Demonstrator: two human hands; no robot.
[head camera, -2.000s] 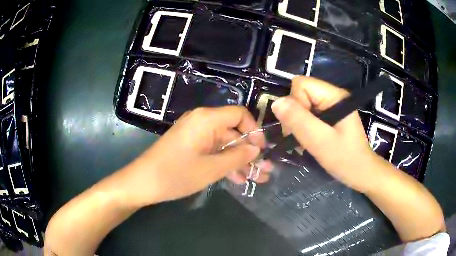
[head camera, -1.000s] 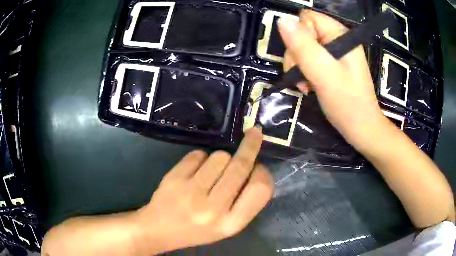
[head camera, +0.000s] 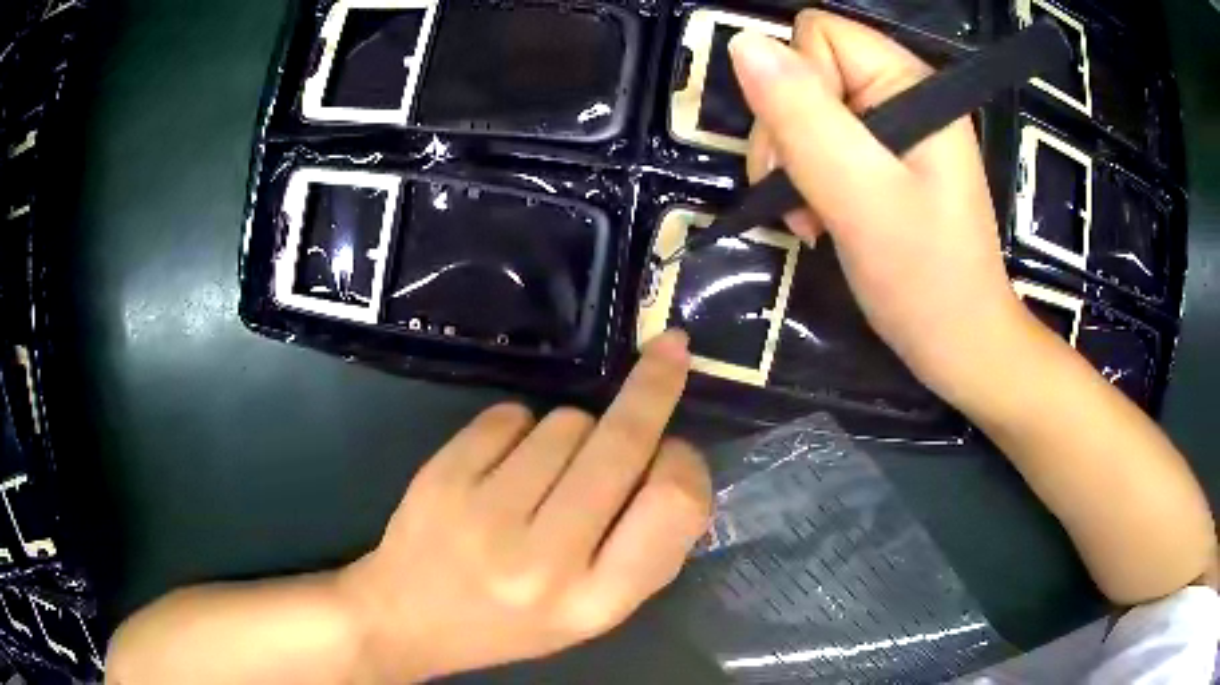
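A pale frame (head camera: 779, 315) lies in a pocket of the shiny black tray (head camera: 509, 364) at the centre. My left hand (head camera: 535, 522) is spread palm down, its index fingertip on the frame's lower left corner. My right hand (head camera: 870, 201) holds black tweezers (head camera: 923, 110) like a pen. Their tip is at the frame's left edge, where a tiny strip seems to lie; it is too small to tell clearly. The clear carrier sheet (head camera: 843, 549) with rows of small marks lies below the tray, partly beside my left hand's fingers.
Other pale frames sit in the tray's pockets, such as one at the left (head camera: 285, 254) and one at the right (head camera: 1024, 201). Another loaded black tray (head camera: 34, 361) is at the far left edge. The dark-green surface (head camera: 161, 321) lies between the trays.
My left hand has left the carrier sheet and now touches the frame. My right hand has moved up with the tweezers to the frame. The tray appears shifted left in view.
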